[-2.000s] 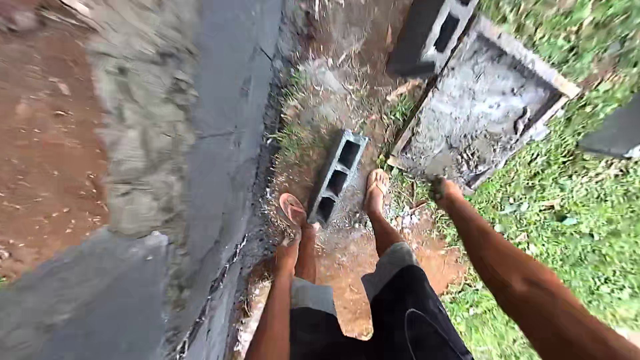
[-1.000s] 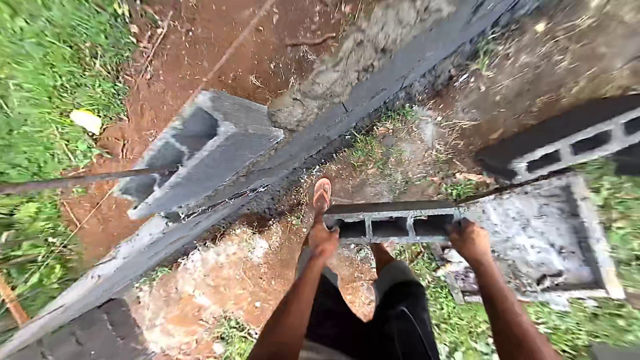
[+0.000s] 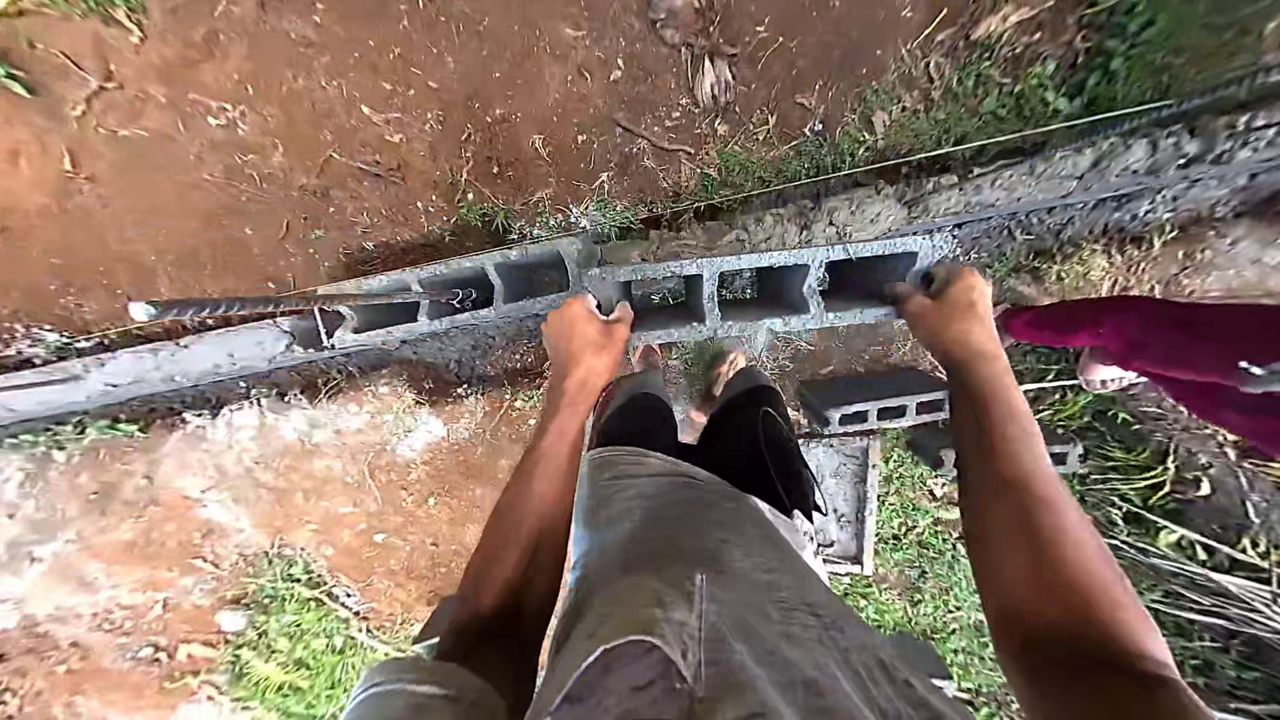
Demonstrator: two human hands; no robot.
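A hollow concrete block (image 3: 765, 290), its open cells facing up, is held level between my two hands. My left hand (image 3: 588, 340) grips its left end, and my right hand (image 3: 948, 310) grips its right end. The block's left end is close beside another hollow concrete block (image 3: 450, 290) set in the wall; whether they touch I cannot tell. From a cell of that set block a steel reinforcing bar (image 3: 230, 306) rises toward the camera. Rough mortar (image 3: 850, 215) lies along the wall top beyond the held block.
A string line (image 3: 930, 155) runs along the wall's far side. Near my feet are a loose hollow block (image 3: 880, 400) and a mortar tray (image 3: 872, 505). A person in maroon clothing (image 3: 1130, 340) stands at the right. Grass and bare soil flank the wall.
Two seconds ago the block stood on the ground between my feet; one second ago both hands held it low by the tray. Now it is raised at the wall. The view has turned strongly.
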